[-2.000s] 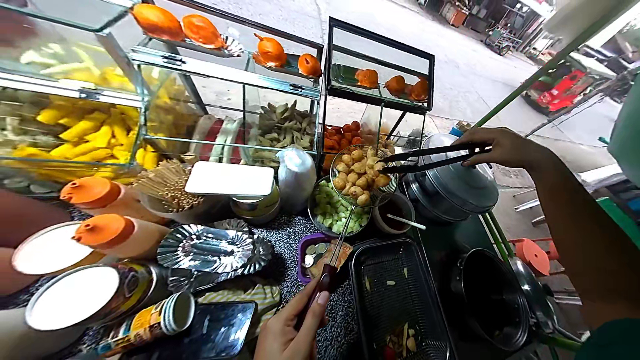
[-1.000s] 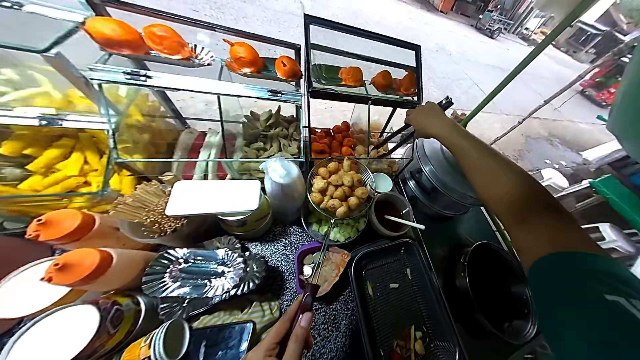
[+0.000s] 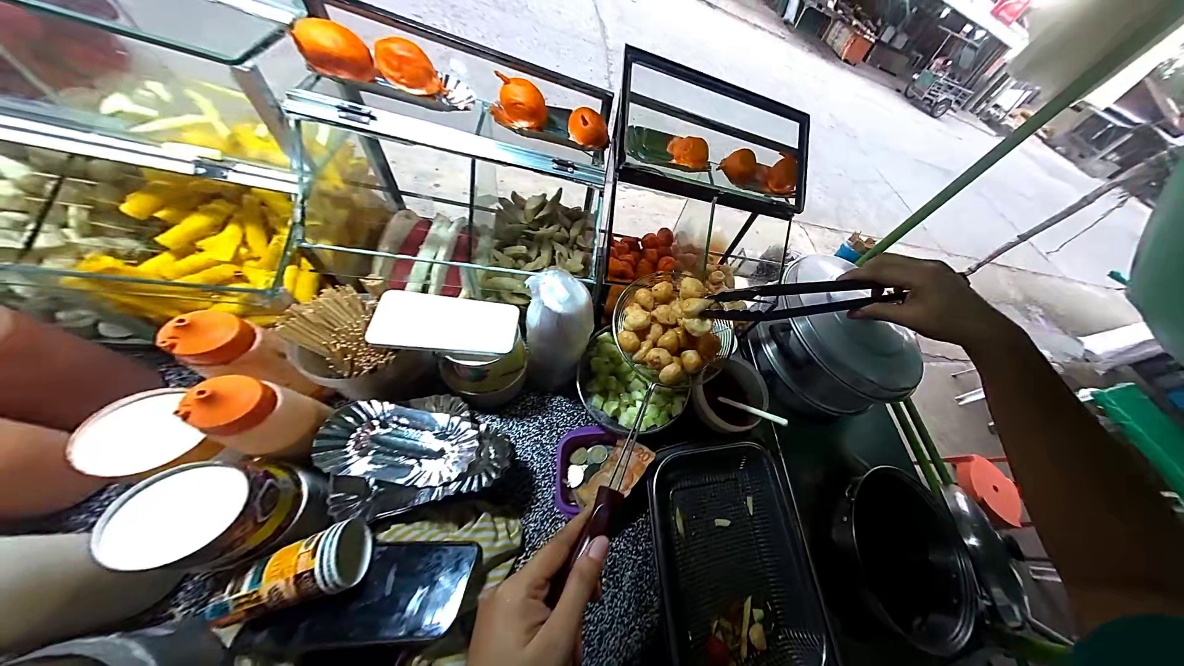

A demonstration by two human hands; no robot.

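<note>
My left hand point(image 3: 546, 592) grips the dark handle of a wire skimmer point(image 3: 638, 407), whose basket is heaped with fried balls point(image 3: 668, 328). Beneath the basket is a bowl of chopped green vegetable point(image 3: 624, 388). My right hand point(image 3: 925, 296) holds black tongs point(image 3: 805, 301), their tips at the right side of the balls; whether they pinch one I cannot tell. A cup of dark liquid with a white stick point(image 3: 735, 396) stands just right of the basket. A purple container point(image 3: 569, 472) with coins and a banknote lies below it.
Glass display cases point(image 3: 444, 148) line the far side. A lidded metal pot point(image 3: 837, 342) stands beneath my right forearm. Nearer are a black tray point(image 3: 735, 536) and a dark pot point(image 3: 911, 555). Foil trays point(image 3: 407, 444), sauce bottles point(image 3: 245, 407), skewers point(image 3: 338, 328) and a phone point(image 3: 407, 592) lie left.
My right hand and the tongs have come down from near the glass case's lower right corner to the balls in the skimmer. My left hand still holds the skimmer.
</note>
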